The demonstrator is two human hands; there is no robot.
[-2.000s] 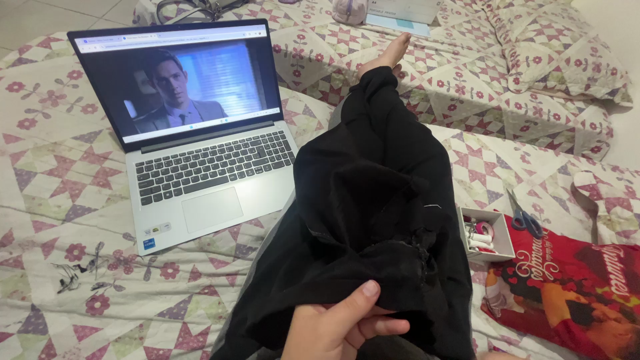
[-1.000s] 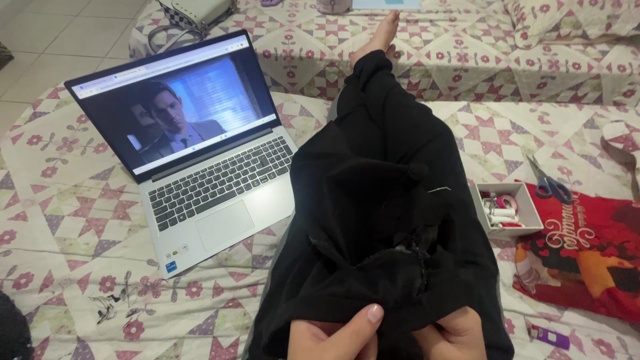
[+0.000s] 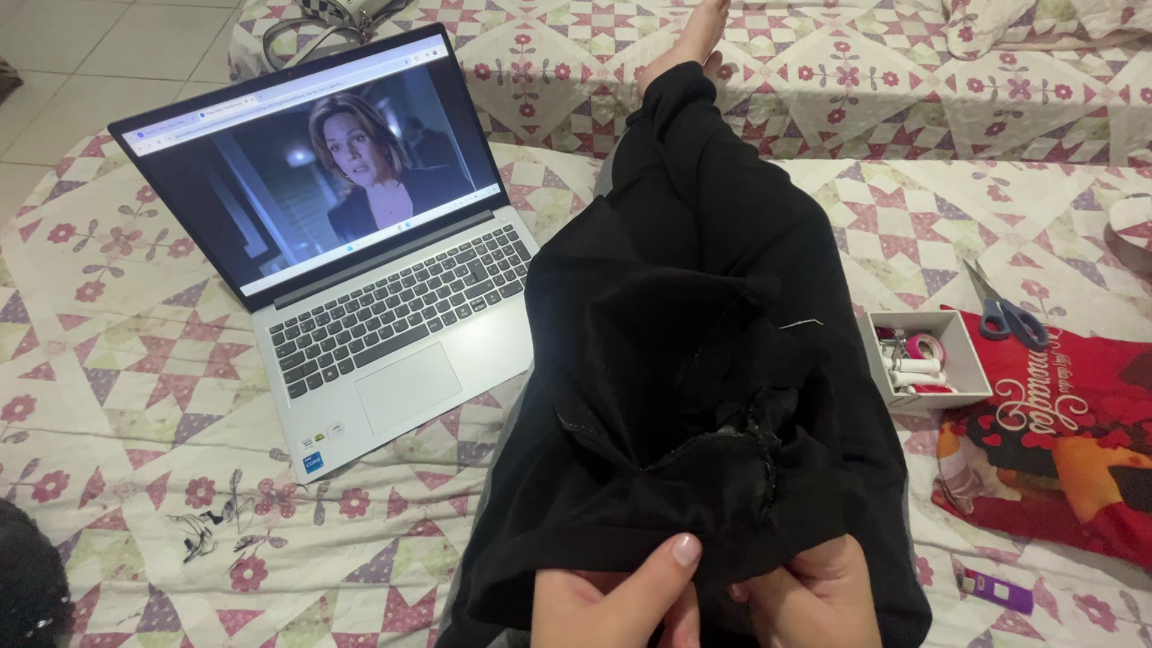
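A black cloth garment (image 3: 630, 360) lies bunched across my lap and legs, with rough, frayed seam edges near its middle. My left hand (image 3: 621, 598) pinches its near hem, thumb on top and fingers under the cloth. Close by on the right, my right hand (image 3: 810, 598) grips the same hem, its fingertips partly hidden by the fabric. A short piece of white thread (image 3: 801, 323) rests on the black cloth. To the right of my legs stands a small white box (image 3: 943, 399) holding thread spools (image 3: 916, 365) and a pink ring-shaped roll (image 3: 923, 346).
An open laptop (image 3: 409, 400) sits at the left, beside dark thread scraps (image 3: 200, 538). Scissors (image 3: 1008, 321) lie partly on a red printed cloth bag (image 3: 1071, 450) at the right. A purple lighter (image 3: 997, 590) is nearer. Patchwork bedspreads (image 3: 990, 99) lie beneath and beyond.
Two seconds ago only my left hand showed clearly at the hem; my right hand has since come into view holding it too. The view has shifted, and the laptop's picture has changed.
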